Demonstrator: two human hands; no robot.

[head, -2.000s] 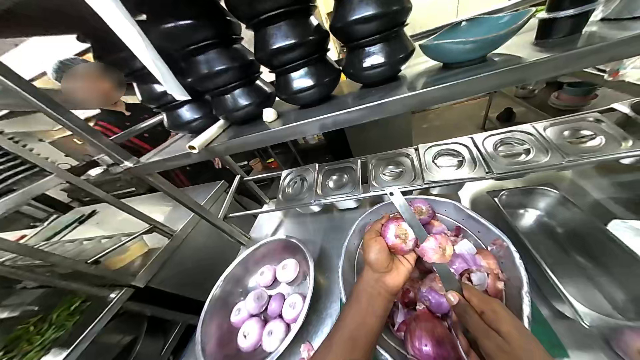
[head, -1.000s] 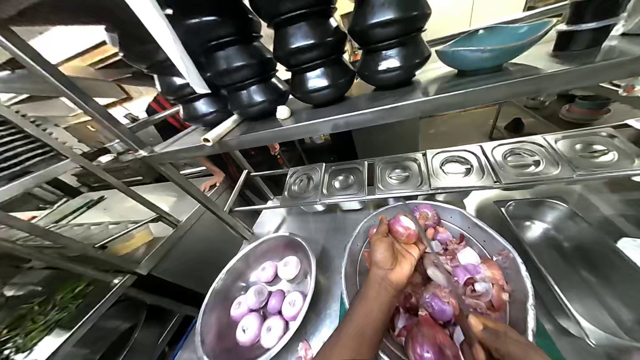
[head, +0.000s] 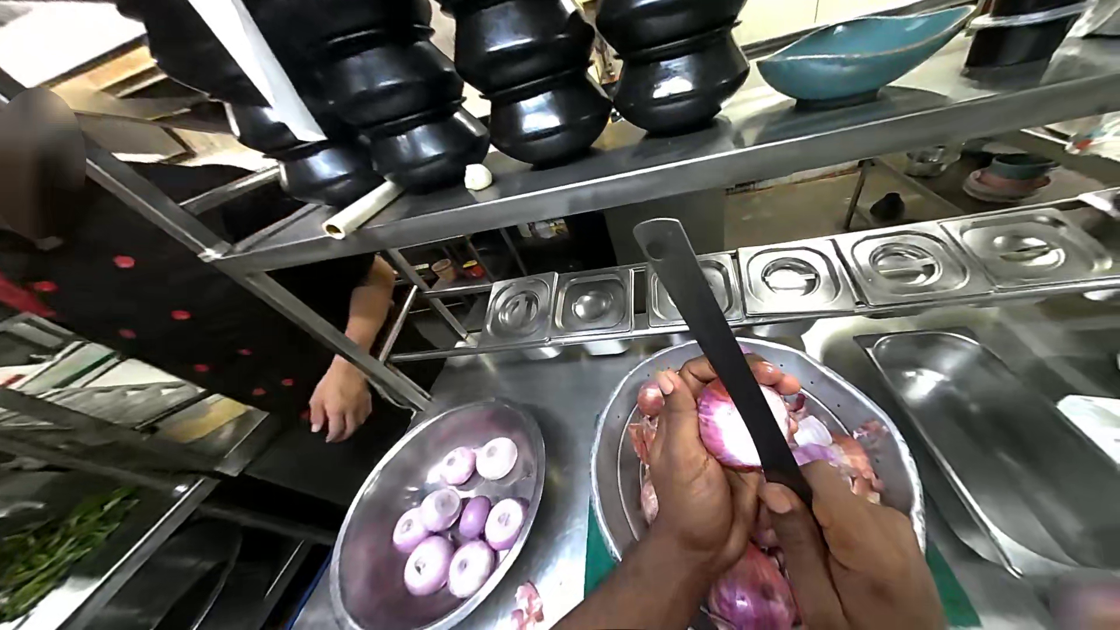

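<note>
My left hand (head: 691, 472) is closed around a red onion (head: 724, 430) whose pale cut face shows. In my right hand (head: 840, 542) is a dark-bladed knife (head: 713, 328), its blade slanting up and left across the onion. Both hands are over a round perforated metal colander (head: 612, 429) that holds unpeeled red onions (head: 752, 591) and loose skins (head: 853, 459). Left of it, an oval steel bowl (head: 367, 525) contains several peeled onions (head: 429, 564). Bits of onion skin (head: 527, 605) lie on the steel counter between the two vessels.
Lidded steel containers (head: 595, 304) line the back of the counter. A steel shelf (head: 612, 179) above carries stacked black pots (head: 547, 109) and a blue-green dish (head: 862, 57). An empty steel pan (head: 989, 437) is at right. Another person's hand (head: 339, 402) hangs beyond the frame posts at left.
The knife has swung up from low among the onions and now crosses the onion in my left hand. My two hands have come together. Another person has come closer at the left.
</note>
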